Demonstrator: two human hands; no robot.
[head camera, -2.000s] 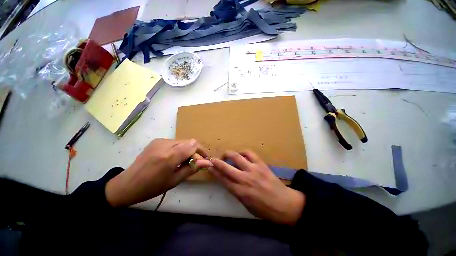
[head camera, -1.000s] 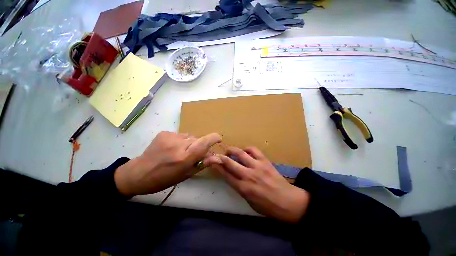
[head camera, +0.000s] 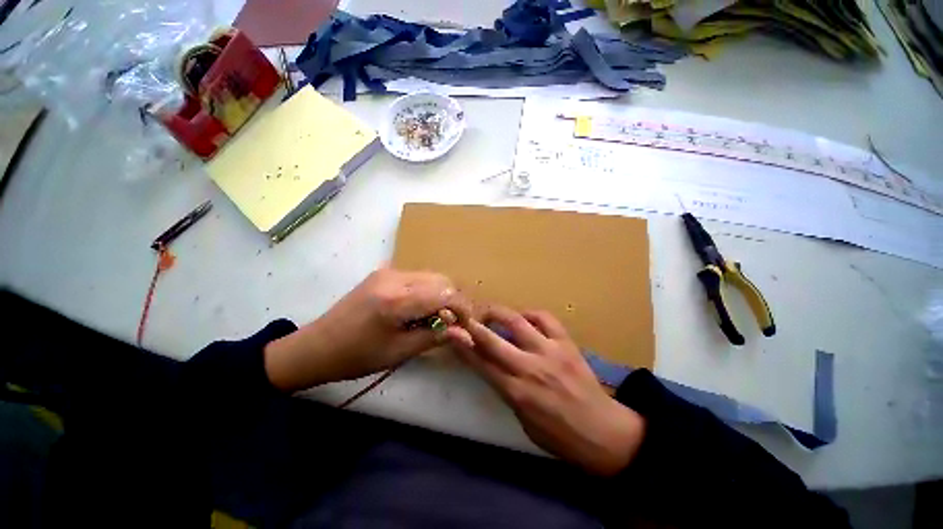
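The blue-grey strap strip (head camera: 713, 401) runs from under my right hand across the board's lower right corner and bends up at the far right. My right hand (head camera: 543, 377) holds the strip's left end. My left hand (head camera: 377, 325) is closed around a small tool, probably the awl, mostly hidden in the fingers; a red cord (head camera: 369, 389) trails below it. The fingertips of both hands meet over the lower left of the tan work board (head camera: 527, 248). The exact contact point is hidden.
Behind the board are the parts dish (head camera: 422, 126), yellow pad (head camera: 290, 155), green pen (head camera: 306, 217), paper pattern (head camera: 724, 170) and strip pile (head camera: 486, 54). Pliers (head camera: 727, 279) lie right. Thread snips (head camera: 183, 225) and the red tape dispenser (head camera: 219, 91) are left; yellow sheets (head camera: 765, 23) are far back.
The view has shifted, showing more yellow sheets at the back. My left hand's raised fingers have curled down by my right fingertips. My right hand stays on the strip.
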